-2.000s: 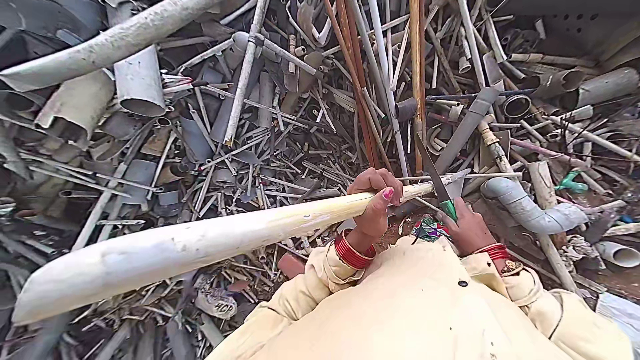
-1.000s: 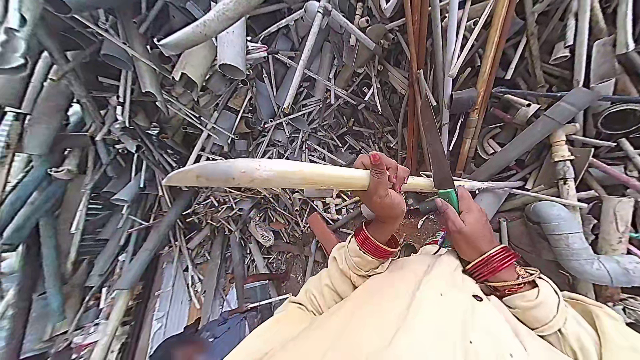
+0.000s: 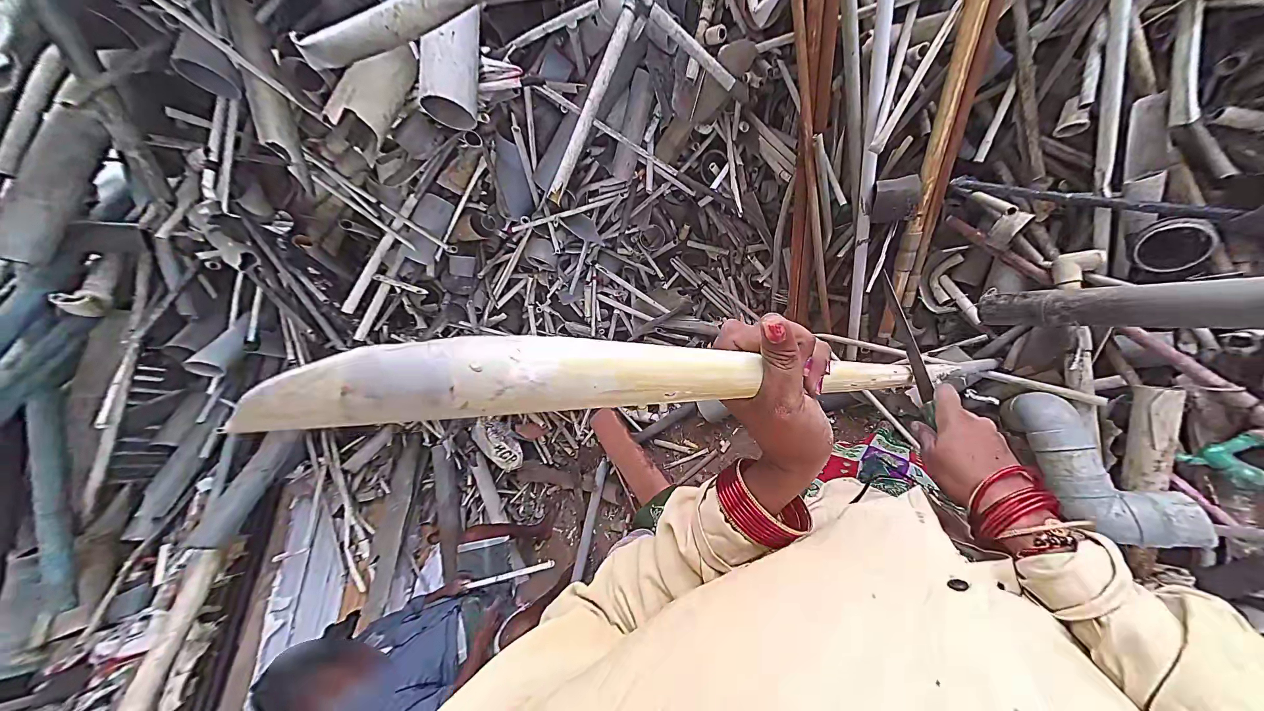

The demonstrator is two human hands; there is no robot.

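Note:
My left hand (image 3: 785,395) is closed around a long pale plastic pipe piece (image 3: 474,380), near its narrow right part. The pipe lies nearly level across the view, its broad slanted end to the left. In my right hand (image 3: 960,449) is the green handle of a knife (image 3: 913,346), largely covered by my fingers. The dark blade points up and slightly left, and crosses or touches the pipe near its thin right end; exact contact cannot be told. Red bangles circle both wrists.
Scrap pipes and cut pieces (image 3: 553,237) surround me in a heap. A grey elbow pipe (image 3: 1076,474) lies right of my right hand. A grey pipe (image 3: 1136,304) extends in from the right edge. Another person (image 3: 395,652) is low at the left, near flat strips.
The pipe was tilted, its broad end low at the left, two seconds ago; it is nearly level now. The knife blade has moved from beside my left hand towards the pipe's right end.

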